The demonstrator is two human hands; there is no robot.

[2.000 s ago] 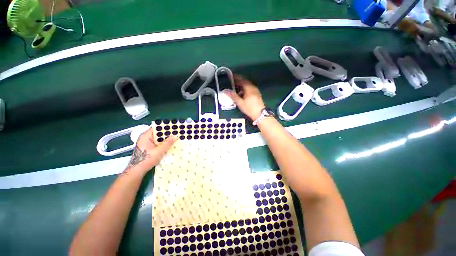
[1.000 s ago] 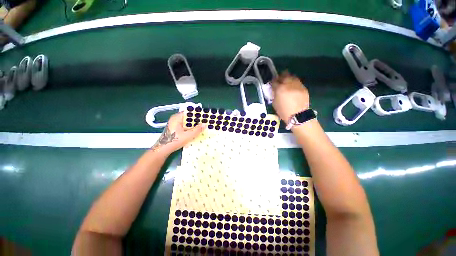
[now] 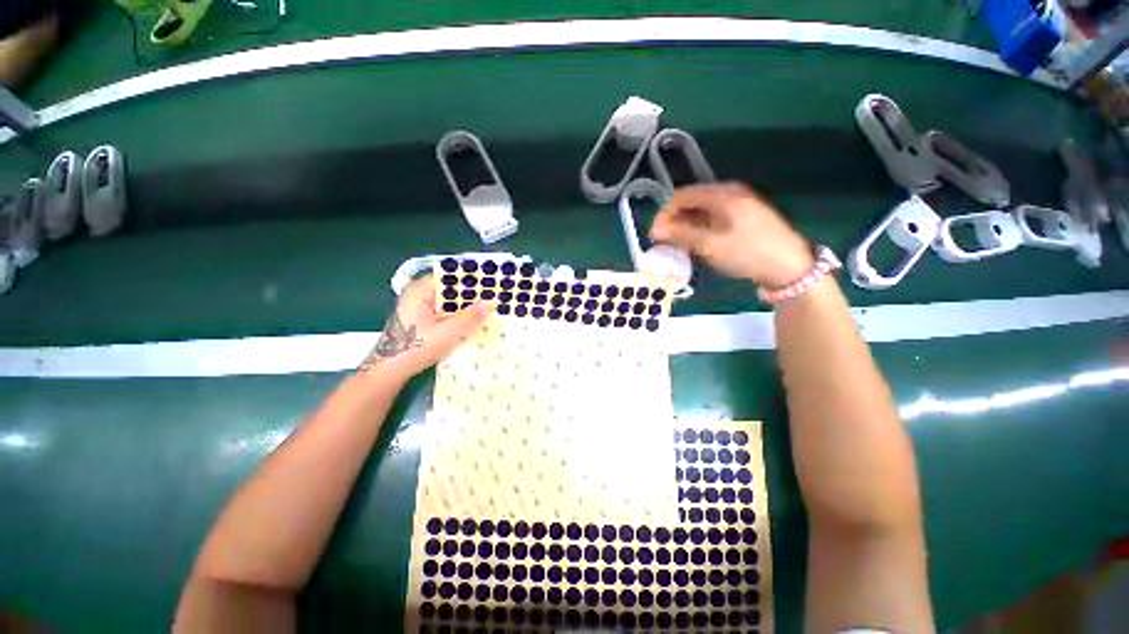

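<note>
My left hand (image 3: 443,325) holds the upper left edge of a cream sheet (image 3: 557,421) with rows of small black dots along its top and a pale, emptied area below. A second sheet (image 3: 594,576) with dense black dots lies under it. My right hand (image 3: 731,235) is above a grey-white loop-shaped housing (image 3: 662,263) just beyond the sheet's top right corner. Its thumb and fingertips are close together and blurred; whether they hold a dot cannot be told. Another housing (image 3: 421,269) lies partly hidden behind the sheet and my left hand.
More housings lie on the green belt: one at the centre left (image 3: 475,186), two beyond my right hand, a group at right (image 3: 894,243) and several at far left (image 3: 104,190). White strips (image 3: 149,360) cross the surface. A blue object (image 3: 1021,34) is at the upper right.
My right hand has moved from the housing behind to the nearer one, toward the sheet. My left hand still holds the sheet. The camera view has shifted.
</note>
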